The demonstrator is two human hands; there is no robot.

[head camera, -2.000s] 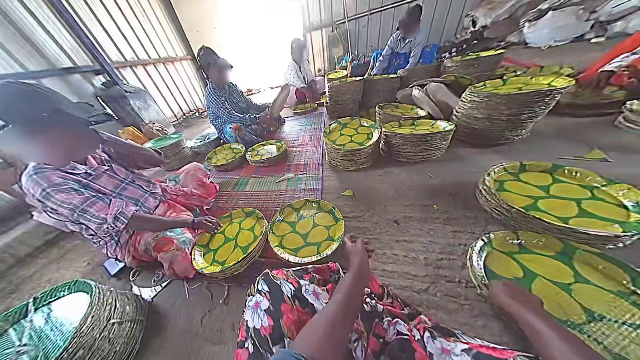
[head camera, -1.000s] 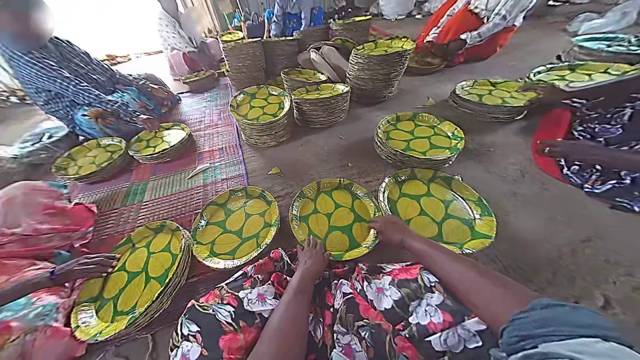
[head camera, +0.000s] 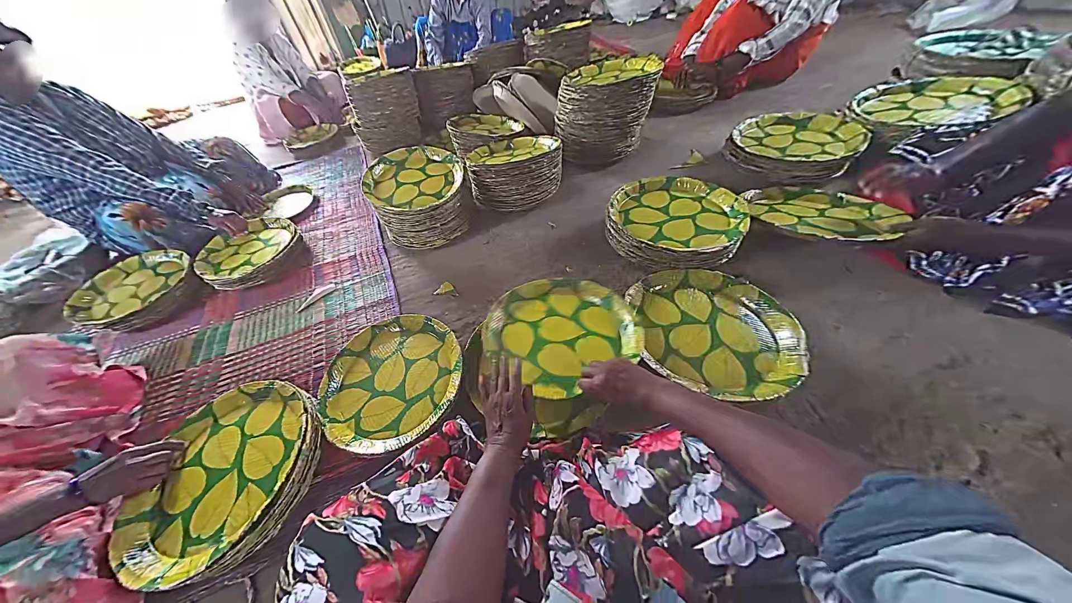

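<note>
A round plate with a green and yellow leaf pattern (head camera: 557,331) is tilted up in front of my lap, over another such plate (head camera: 569,416). The right edge of the upper plate is pinched in my right hand (head camera: 621,382). My left hand (head camera: 506,406) lies against its lower left edge with the fingers pointing away; whether it grips cannot be told. One leaf-patterned plate (head camera: 390,383) lies to the left of my hands, and another (head camera: 720,335) lies to the right, its rim beside the upper plate.
A co-worker's hand (head camera: 134,471) touches a plate stack (head camera: 222,486) at the lower left. At right, another co-worker holds a plate (head camera: 825,213) beside a short stack (head camera: 678,219). Taller stacks (head camera: 607,109) stand farther back. A woven mat (head camera: 352,243) covers the floor at left.
The plate between my hands, flat-looking a second ago, is now raised above another plate. Two seconds ago my hands were apart. At right, a co-worker's plate has come into view. The view has swung right.
</note>
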